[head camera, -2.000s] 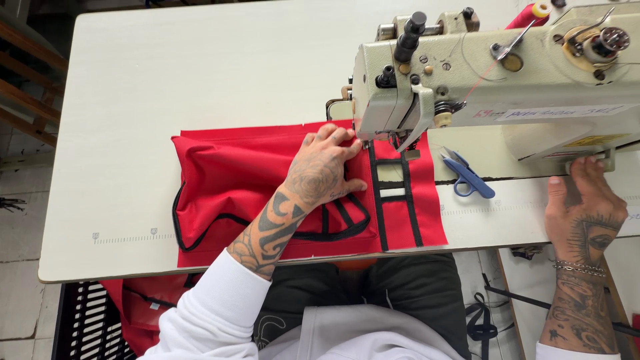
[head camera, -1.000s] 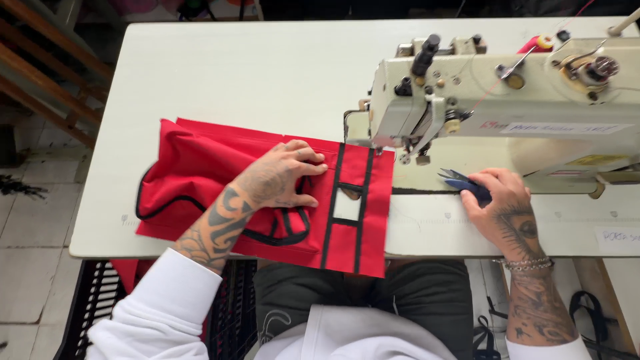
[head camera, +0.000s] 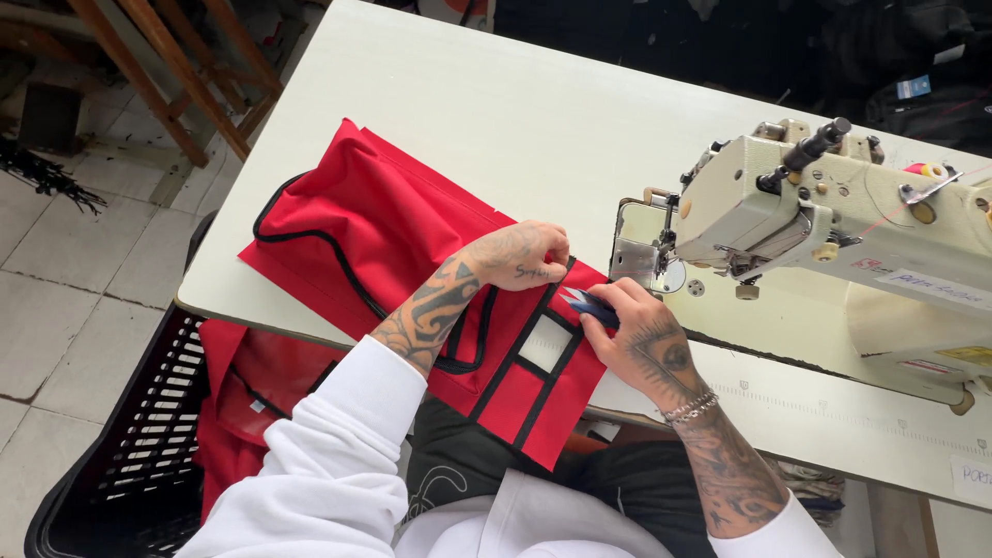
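Observation:
A red fabric piece with black binding (head camera: 403, 225) lies at a slant on the table, its right end hanging past the front edge. My left hand (head camera: 521, 254) has its fingers curled at the fabric's upper edge, by the top of a black strip; whether it pinches cloth or thread is too small to tell. Blue-handled thread snips (head camera: 590, 308) are in my right hand (head camera: 639, 329), their tips pointing left over the fabric close to my left fingers. Below them, a rectangular opening framed in black binding shows the white table. The sewing machine's needle area (head camera: 668, 260) is just to the right.
The sewing machine's head (head camera: 775, 194) and arm fill the right side. A ruler scale is printed along the front of the white tabletop (head camera: 480, 108). Below the table's left edge stands a black plastic basket (head camera: 128, 449) with more red fabric (head camera: 267, 372). Wooden legs (head camera: 163, 85) stand at upper left.
The red fabric has come out from the machine, moved left and turned at a slant. My right hand has left the machine's base, picked up the snips and brought them to the fabric.

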